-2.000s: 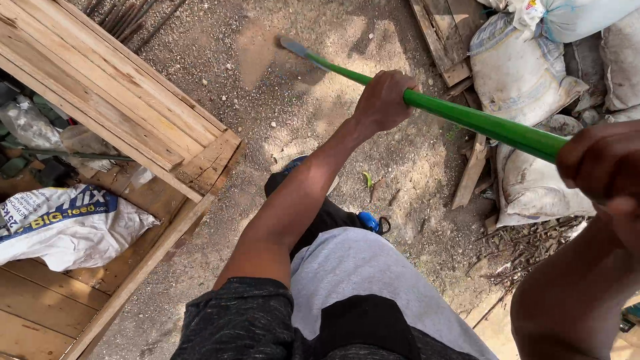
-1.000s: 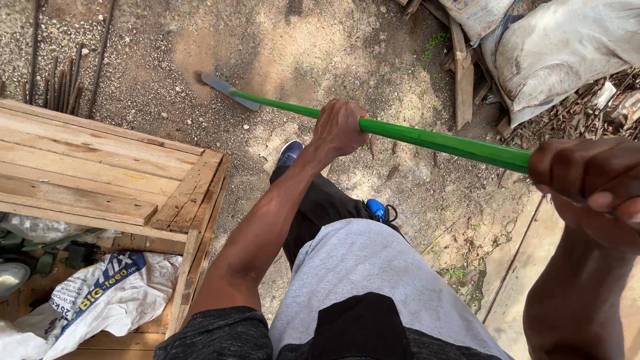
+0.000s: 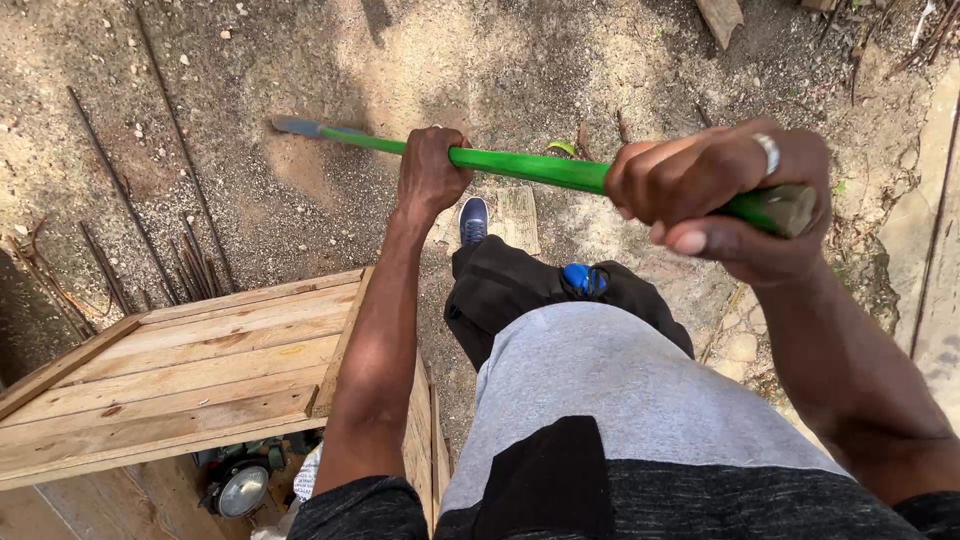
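Observation:
A long tool with a green handle (image 3: 532,166) runs across the view, its grey metal head (image 3: 298,126) low over or on the gravelly ground at the upper left; which of the two cannot be told. My left hand (image 3: 433,169) is closed around the middle of the handle. Nearer the camera, my right hand (image 3: 731,191), with a ring on one finger, grips the handle close to its butt end, which sticks out past the palm. The shape of the metal head is blurred.
A wooden crate (image 3: 225,341) stands at the lower left, with a round lamp (image 3: 242,489) and a printed sack (image 3: 307,474) inside. Thin metal rods (image 3: 120,187) lie beyond it. A flat board piece (image 3: 517,217) is beside my shoe (image 3: 473,221). A wood scrap (image 3: 721,19) lies at the top right.
The view has shifted; the white sacks at the upper right are out of frame. Both hands keep hold of the green handle throughout.

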